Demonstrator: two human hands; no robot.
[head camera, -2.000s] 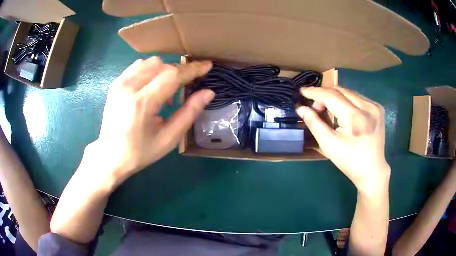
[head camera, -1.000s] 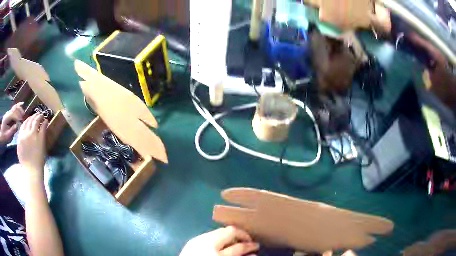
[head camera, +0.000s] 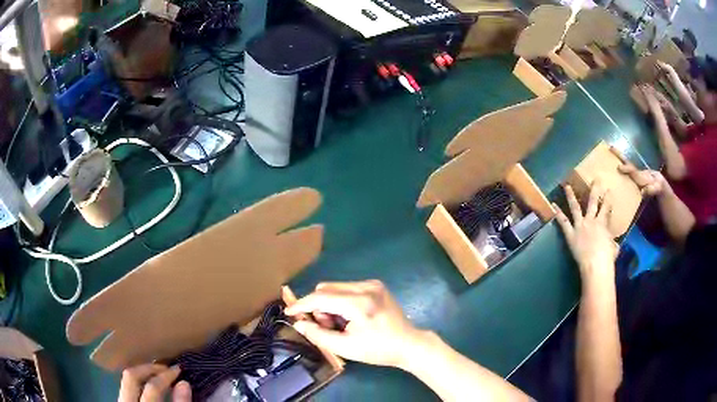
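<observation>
The open brown mailer box (head camera: 334, 369) lies at the bottom, cut off by the picture's edge, its long notched lid (head camera: 208, 275) standing open behind it. A coiled black cable bundle (head camera: 228, 357) lies across the box. A dark rectangular power adapter (head camera: 284, 382) sits at its front right. My right hand (head camera: 358, 318) is at the box's right end, thumb and fingers pinched together over the cable's end; what lies between them is unclear. My left hand (head camera: 153, 383) is at the left end, partly cut off, fingers by the coil; its grip is hidden.
Another open box with cable and adapter (head camera: 470, 251) stands to the right. Beside it another person's hands (head camera: 590, 228) rest on a box. Behind are a grey-black box-shaped device (head camera: 271, 102), a tape roll (head camera: 96, 188) and a looped white cord (head camera: 174, 196). Another box (head camera: 31, 353) is at the left edge.
The view has swung right, showing the right-hand neighbour's boxes. My right hand, nearly out of view one second ago, now shows at the box's right end. Two seconds ago both hands were over the coil.
</observation>
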